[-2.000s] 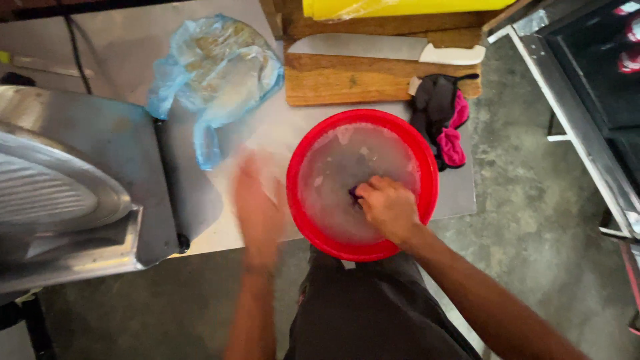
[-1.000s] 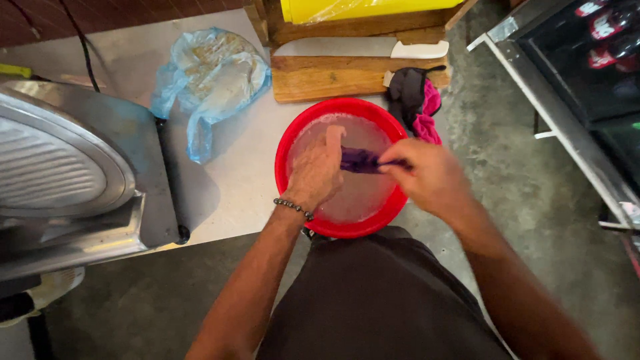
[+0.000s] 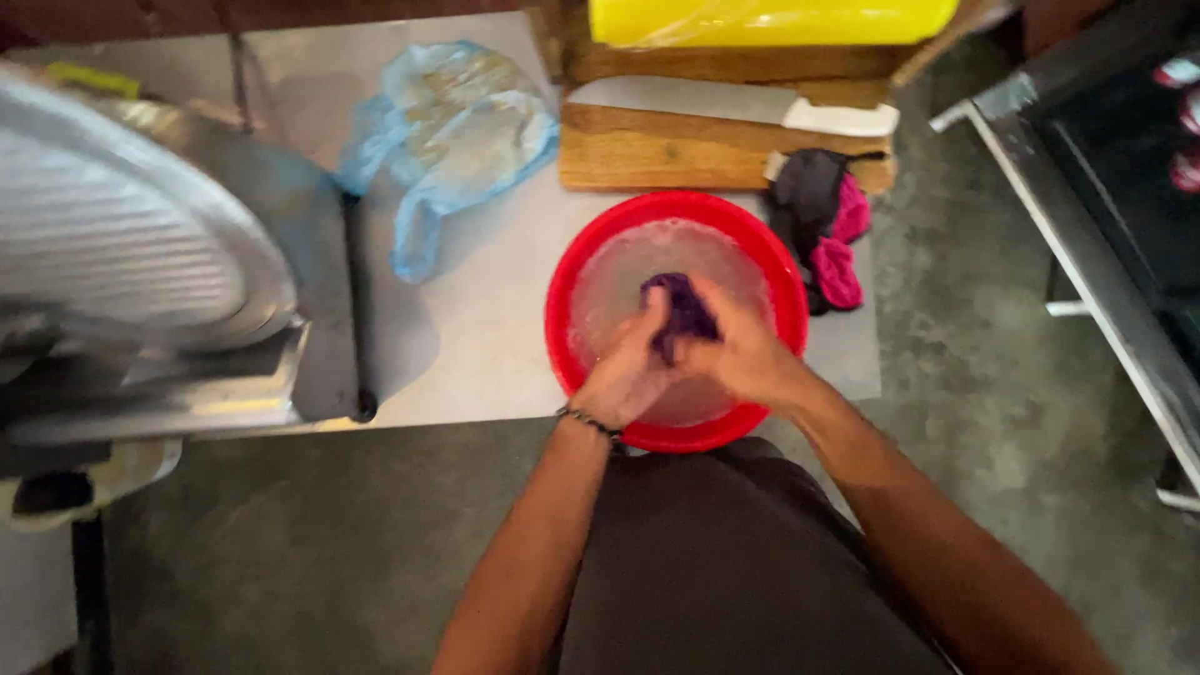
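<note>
A red plastic basin (image 3: 787, 300) of cloudy, sudsy water sits at the front edge of the table. Over the water, a bunched dark purple cloth (image 3: 687, 307) is between my two hands. My left hand (image 3: 637, 361), with a beaded bracelet at the wrist, holds it from the left, thumb up. From the right, my right hand (image 3: 741, 347) grips the same cloth. The fingers are partly blurred and overlap low down. Right of the basin lie bunched black and pink cloths (image 3: 825, 225), partly on the wooden cutting board (image 3: 656, 155).
A large knife with a white handle (image 3: 839, 117) rests on the board, below a yellow object (image 3: 769, 21). A crumpled blue plastic bag (image 3: 459, 131) lies on the table (image 3: 487, 347). At left stands a metal slicer (image 3: 319, 262); at right, a metal-framed case (image 3: 1078, 234).
Two seconds ago my left hand was outside the basin and my right hand was in the water. One second ago the purple cloth was stretched between both hands; now it is bunched.
</note>
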